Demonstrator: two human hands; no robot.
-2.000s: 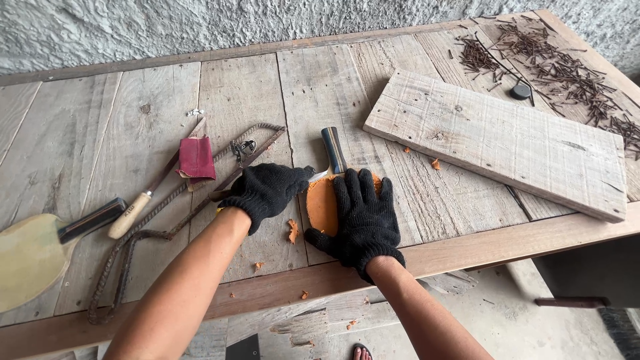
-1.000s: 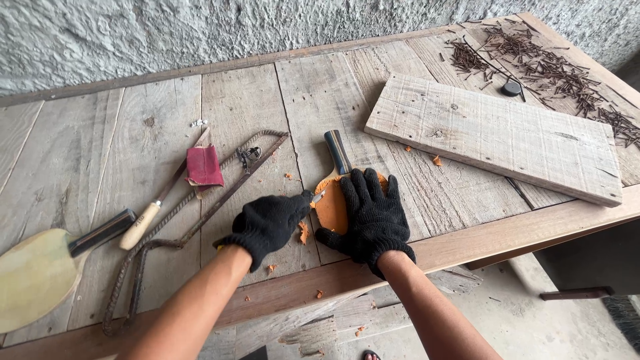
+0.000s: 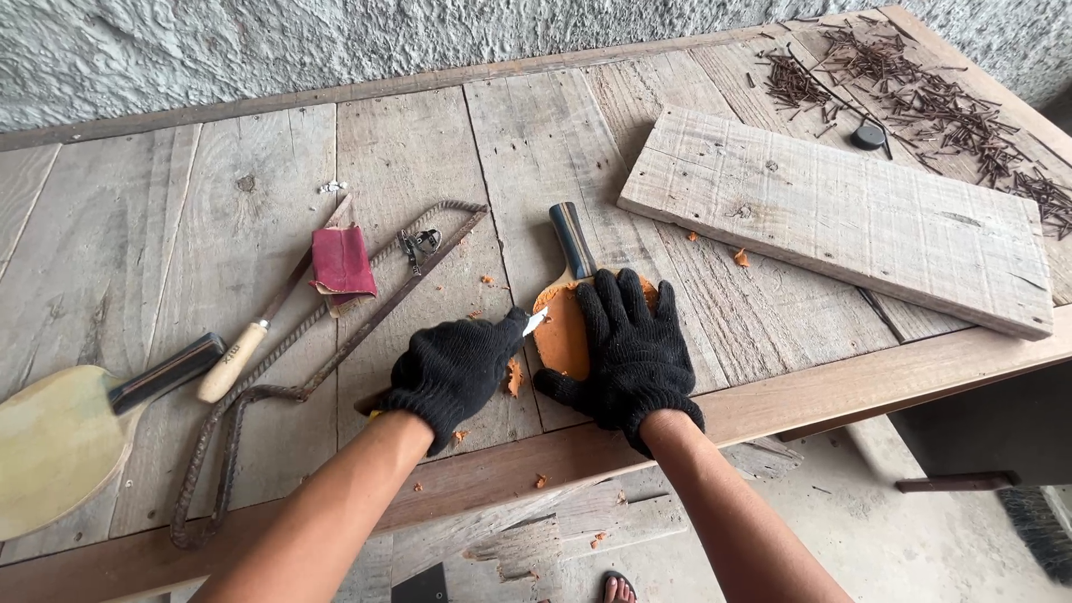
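My left hand [image 3: 456,373], in a black knit glove, is closed around a cutter whose pale blade [image 3: 535,321] rests at the left edge of a table tennis paddle [image 3: 563,339]. Orange sponge covers the paddle's face, ragged along its rim. Spread flat over the right part of that face is my right hand [image 3: 632,352], also gloved, pressing on it. The paddle's dark striped handle [image 3: 572,240] points away from me. Orange scraps [image 3: 513,378] lie beside the blade hand. Most of the cutter's handle is hidden in the glove.
Left of my hands lie a rusty hacksaw frame [image 3: 343,352], a wooden-handled file [image 3: 234,360], red sandpaper [image 3: 342,261] and a bare paddle [image 3: 63,435]. A thick wooden board [image 3: 837,213], a black round cap [image 3: 868,137] and many rusty nails [image 3: 946,100] are on the right.
Beside the paddle, the blade hand has shifted slightly, and its blade now shows more clearly at the sponge's left edge. The other hand's fingers are closer together than one second ago.
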